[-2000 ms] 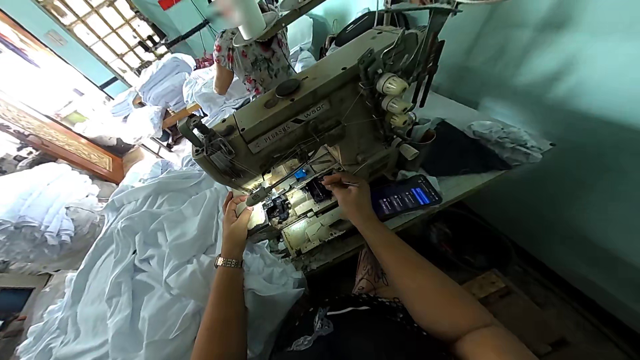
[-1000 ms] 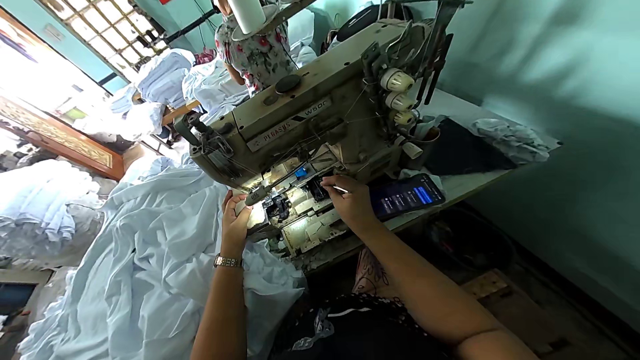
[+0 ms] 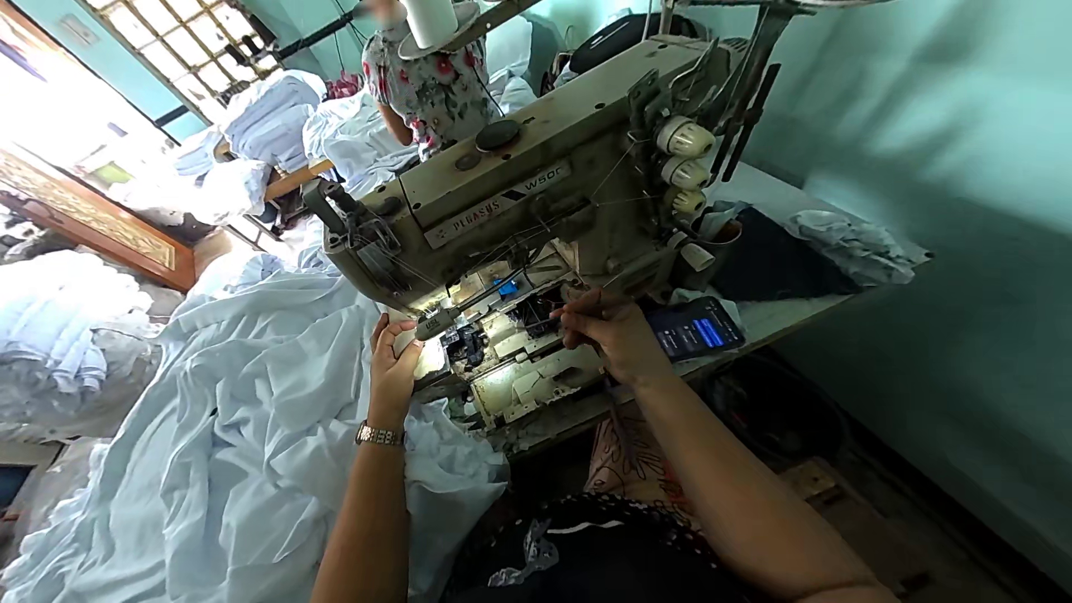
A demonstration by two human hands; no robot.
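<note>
A Pegasus industrial sewing machine (image 3: 519,184) stands before me, its lower mechanism (image 3: 528,335) exposed and lit near the needle area. My left hand (image 3: 394,356), with a metal watch at the wrist, is at the needle end, fingers beside a small lamp (image 3: 435,322); whether they pinch anything is unclear. At the right end of the exposed mechanism, my right hand (image 3: 607,331) has its fingers pinched together, apparently on a thin tool mostly hidden by them. White fabric (image 3: 260,419) lies heaped left of the machine, below my left hand.
A lit smartphone (image 3: 695,328) lies on the table right of my right hand. Behind it are dark cloth (image 3: 775,255), a cup-like container (image 3: 720,243) and crumpled plastic (image 3: 854,239). A person (image 3: 431,84) in a floral top is beyond the machine. White cloth bundles (image 3: 272,117) stand at the back left.
My right hand has shifted slightly, and the thin tool that stuck out above its fingers earlier now shows much less. My left hand stays by the needle end.
</note>
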